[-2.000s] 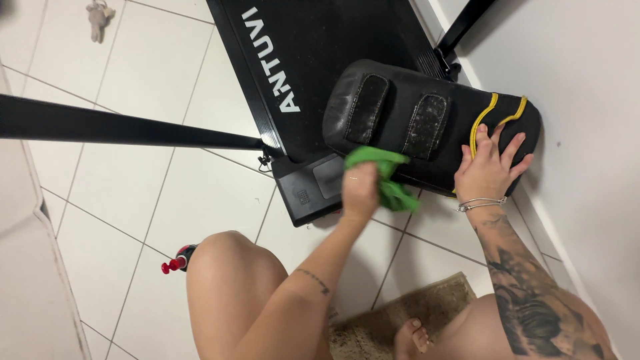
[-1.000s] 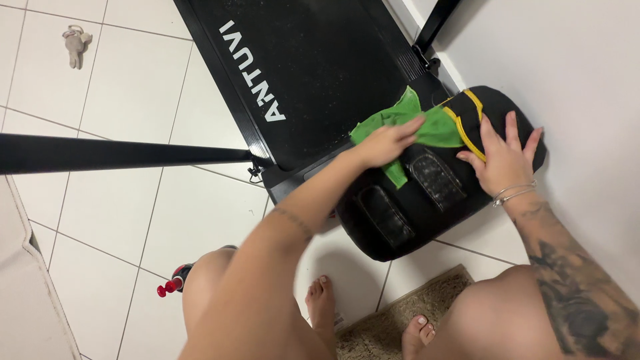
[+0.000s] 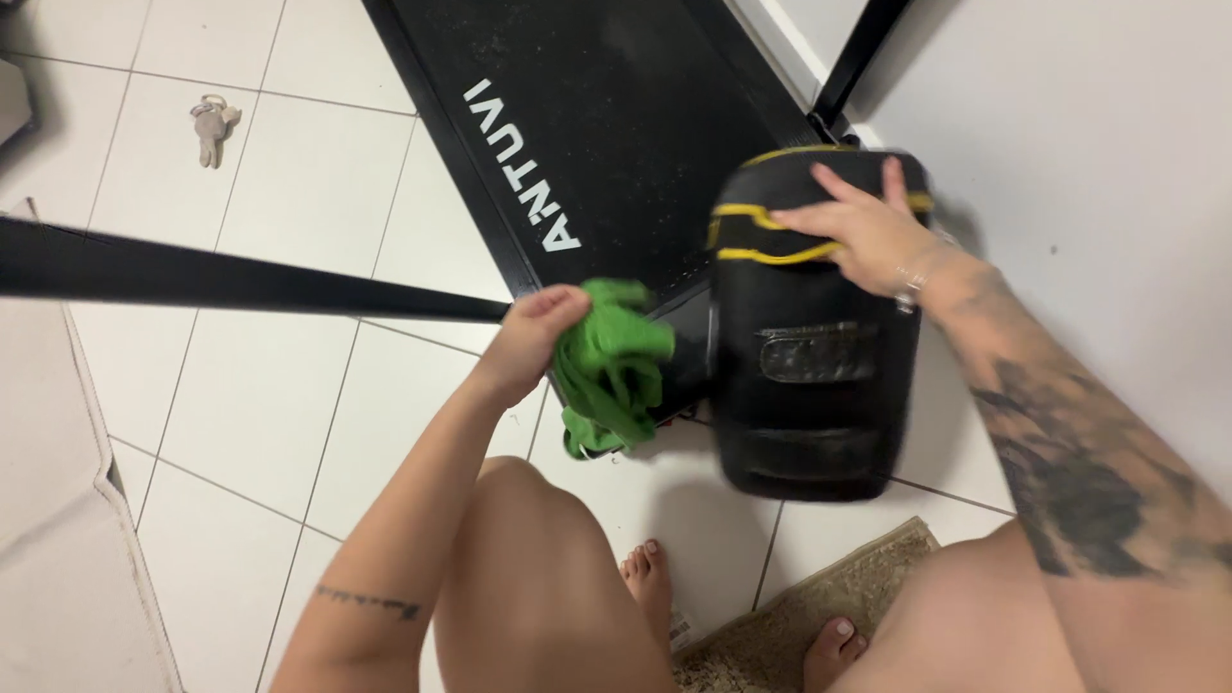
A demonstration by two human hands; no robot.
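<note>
My left hand grips a crumpled green cloth, which hangs over the near corner of the black treadmill. My right hand lies with spread fingers on the upper end of a black padded strike pad with yellow trim. Whether the fingers grip the pad or only press on it cannot be told. The pad stands lengthwise beside the treadmill's near end, with two dark patches on its lower half. The cloth and the pad are apart.
The treadmill belt reaches away from me, with a black post on the left and another by the white wall. Keys lie on the white floor tiles. A beige mat is under my feet, and pale fabric is at left.
The pad has turned to lie lengthwise toward me. My left hand with the green cloth has moved off the pad to its left. My right hand remains on the pad's yellow-trimmed end.
</note>
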